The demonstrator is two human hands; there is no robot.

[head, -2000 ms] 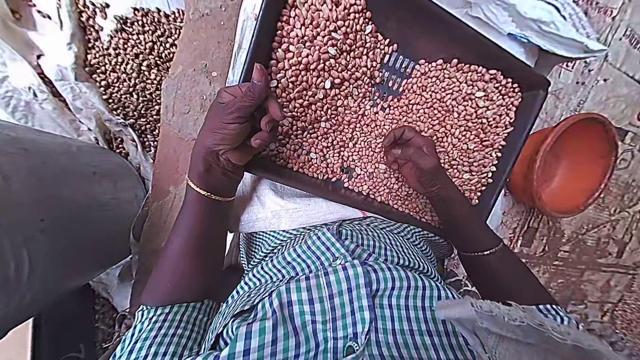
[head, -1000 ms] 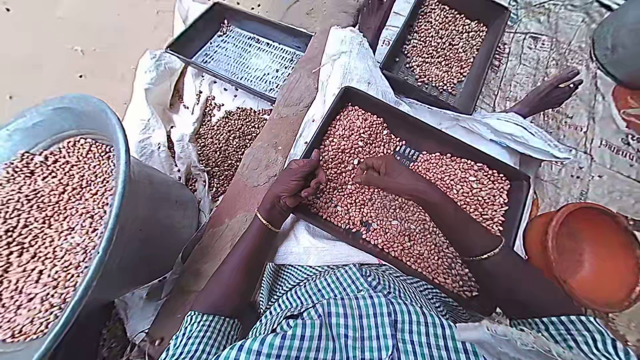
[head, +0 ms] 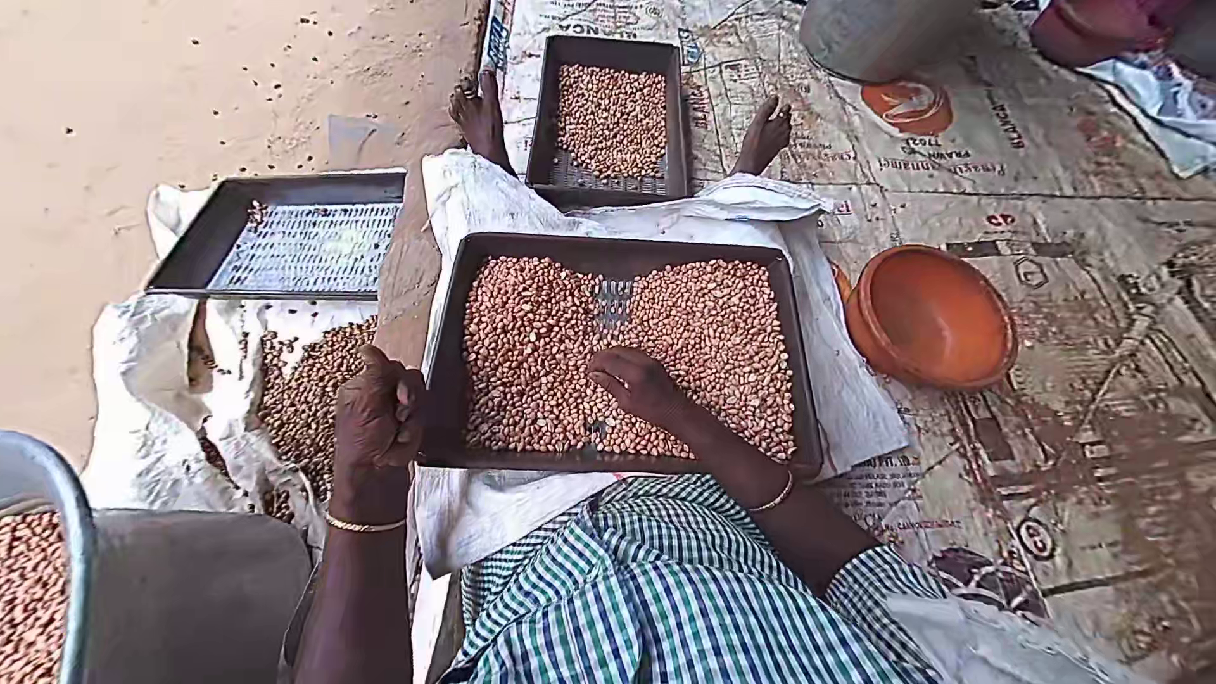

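On my lap, over a white woven sack, rests a dark rectangular tray (head: 622,465) with a slotted bottom. Reddish shelled peanuts (head: 532,351) fill it in two heaps, and a strip of slots shows between them. My left hand (head: 378,404) is at the tray's left edge with its fingers curled; whether something is inside them is hidden. My right hand (head: 638,382) is over the middle of the peanuts, thumb and fingers bent close together, their tips partly hidden.
Ahead lies another peanut tray (head: 674,142) between two bare feet. A slotted tray (head: 304,247) and a darker heap of nuts (head: 318,399) lie left. An orange bowl (head: 936,318) stands right on printed sacking. A metal tub (head: 190,589) of peanuts is at lower left.
The view has shifted and turned widely. My left hand, at the tray's rim two seconds ago, is now at its left edge, lower down. My right hand stays over the peanuts.
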